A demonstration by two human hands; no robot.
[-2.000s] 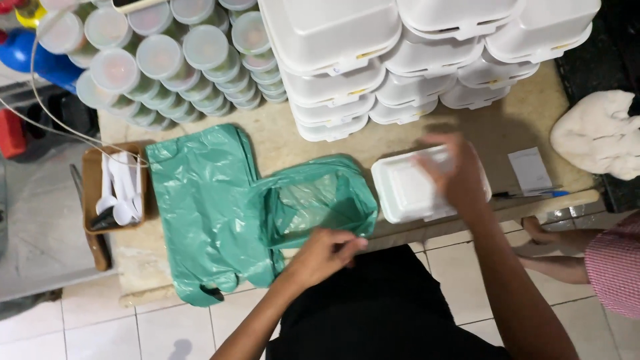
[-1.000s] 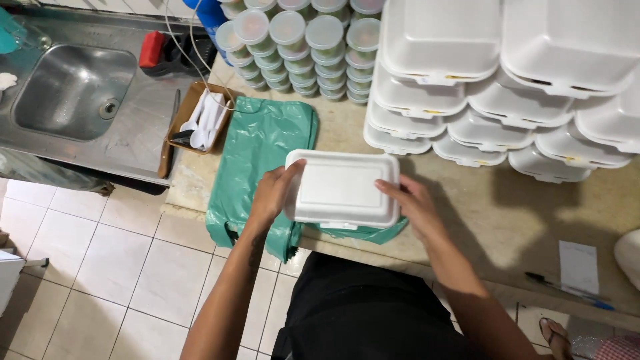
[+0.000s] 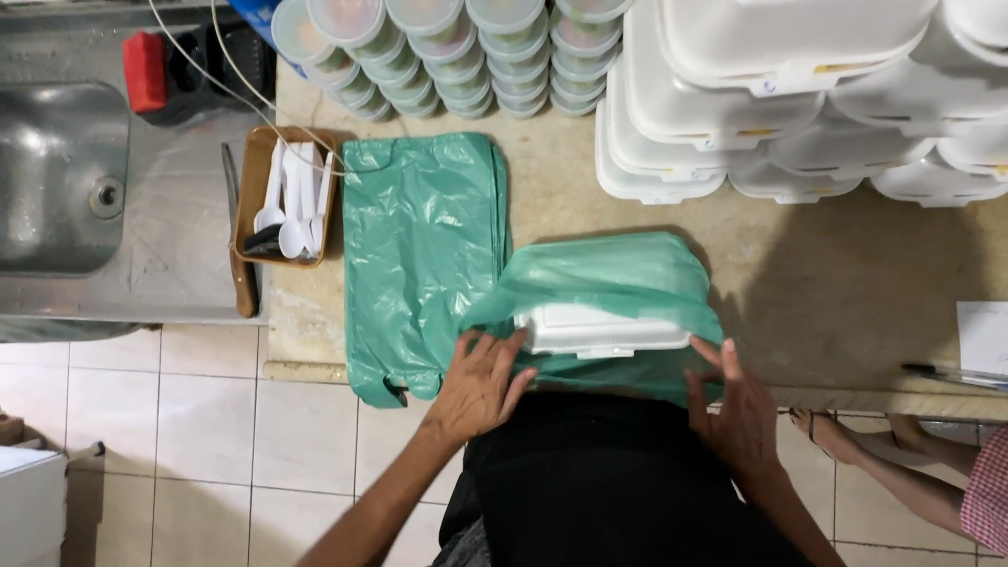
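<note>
A white foam takeout container [image 3: 602, 329] lies partly inside a thin green plastic bag [image 3: 614, 272] at the counter's front edge, its clasp side toward me. My left hand [image 3: 484, 382] touches the container's left front corner and the bag's edge with fingers bent. At the right front corner, my right hand [image 3: 728, 402] has its fingertips on the bag's rim, the thumb and index finger apart. Directly left of the container, a flat stack of green plastic bags [image 3: 421, 252] lies on the counter, its handles hanging over the front edge.
Stacked foam containers [image 3: 709, 110] and lidded plastic cups [image 3: 441, 55] line the back. Left are a brown basket [image 3: 246, 197] of plastic spoons, a wooden-handled knife [image 3: 244, 283] and a steel sink [image 3: 59, 181]. A paper [image 3: 980, 335] and pens [image 3: 957, 376] lie right, near another person's legs [image 3: 890, 465].
The foam container, held in both hands above the bag one second ago, is now down partly inside it. Both hands have moved to its front corners and the bag's edge.
</note>
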